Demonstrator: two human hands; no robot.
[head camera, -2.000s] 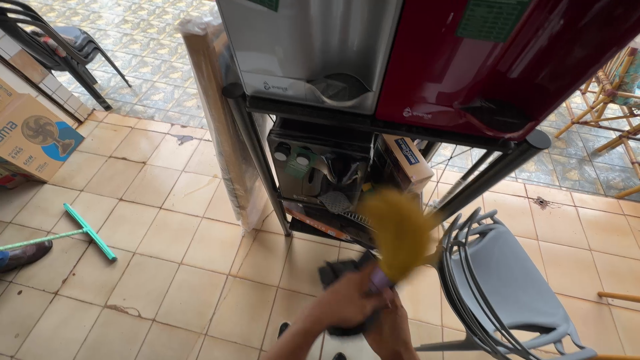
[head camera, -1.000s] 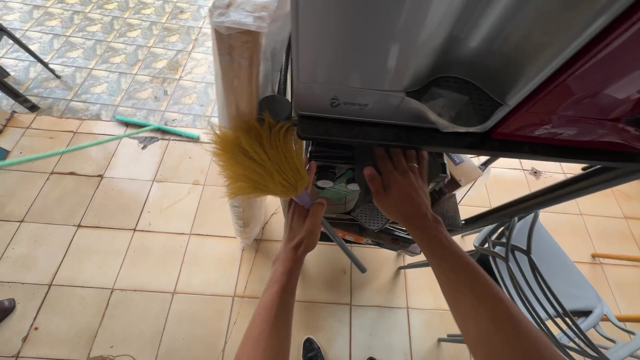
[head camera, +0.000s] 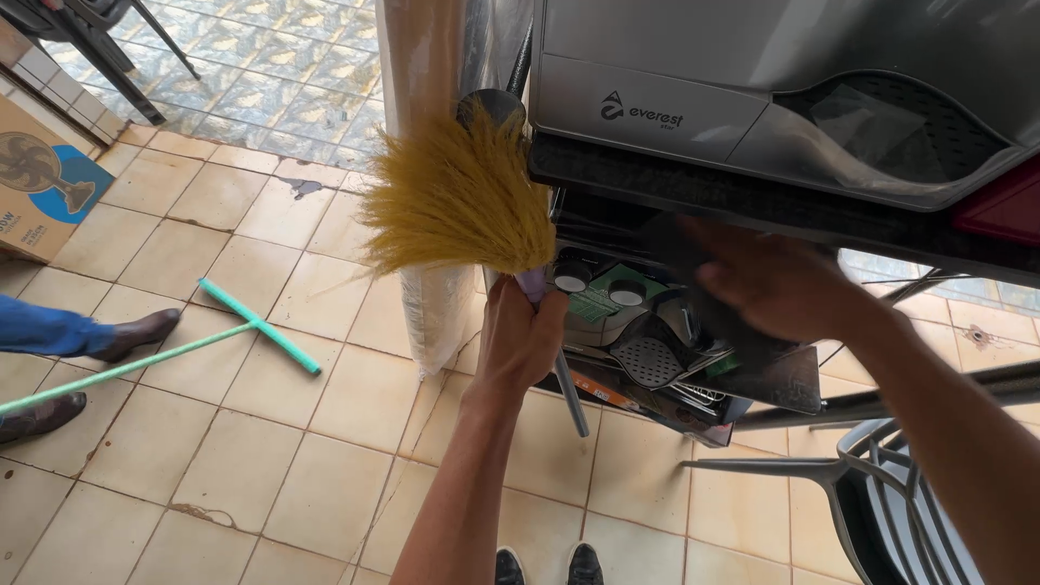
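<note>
My left hand (head camera: 524, 325) grips the grey handle of a duster with yellow bristles (head camera: 463, 199), just below its purple collar. The bristles point up and left, in front of a plastic-wrapped upright roll or board. My right hand (head camera: 772, 280) is blurred under the black shelf edge; a dark cloth-like item is at its fingers, and whether it is held is unclear. Between the hands, on the lower shelf, lies a black appliance with two round knobs (head camera: 627, 292) and a perforated drip tray (head camera: 648, 361). Above is a silver Everest dispenser (head camera: 650, 97).
A grey chair (head camera: 886, 487) stands at the lower right. On the left, a person's boots (head camera: 134, 335) are beside a green squeegee (head camera: 260, 325) on the tiled floor. A fan carton (head camera: 49, 179) sits at the left edge. The wrapped upright piece (head camera: 422, 49) leans by the rack.
The yellow duster, blurred near the rack's front two seconds ago, is now at its left side in my left hand. My right hand has moved off the lower appliance toward the right.
</note>
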